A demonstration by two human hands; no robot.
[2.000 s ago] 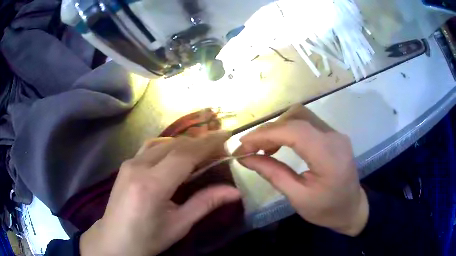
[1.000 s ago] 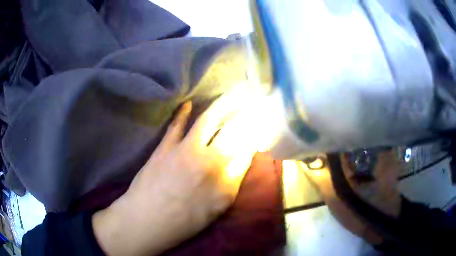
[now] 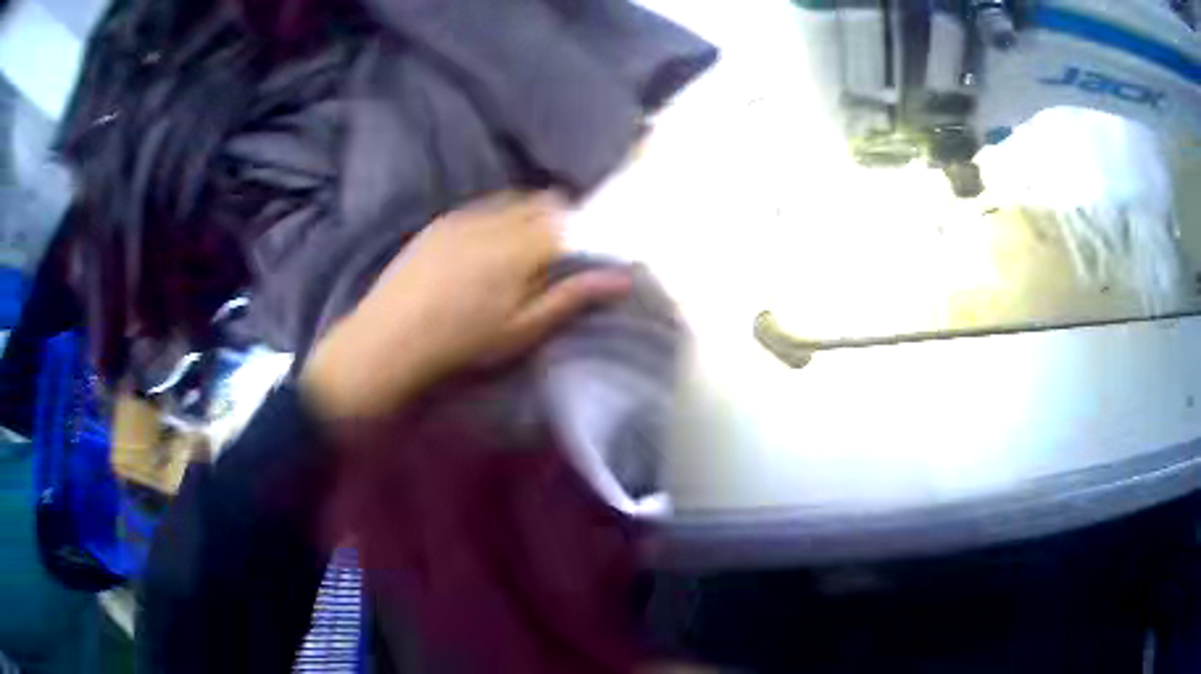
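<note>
My left hand (image 3: 454, 303) is blurred and grips the grey and maroon garment (image 3: 487, 540) at the left end of the white table. The thumb lies over a grey fold, and the fingers are partly hidden in the cloth. A thin white edge curves along the garment's opening below the hand. Grey cloth (image 3: 514, 79) spreads behind the hand. The maroon part hangs over the table's front edge. My right hand is not clearly in view; a small skin-coloured patch shows at the bottom edge below the garment.
The sewing machine head (image 3: 922, 79) stands at the upper right under a bright lamp. A bundle of white strips (image 3: 1100, 184) lies right of the needle area. The table's rounded grey edge (image 3: 922, 520) crosses the lower right. A blue basket (image 3: 66, 461) is at the far left.
The view has shifted left and shows the machine head farther right. My left hand has come away from the needle area with the garment. My right hand has left the machine area.
</note>
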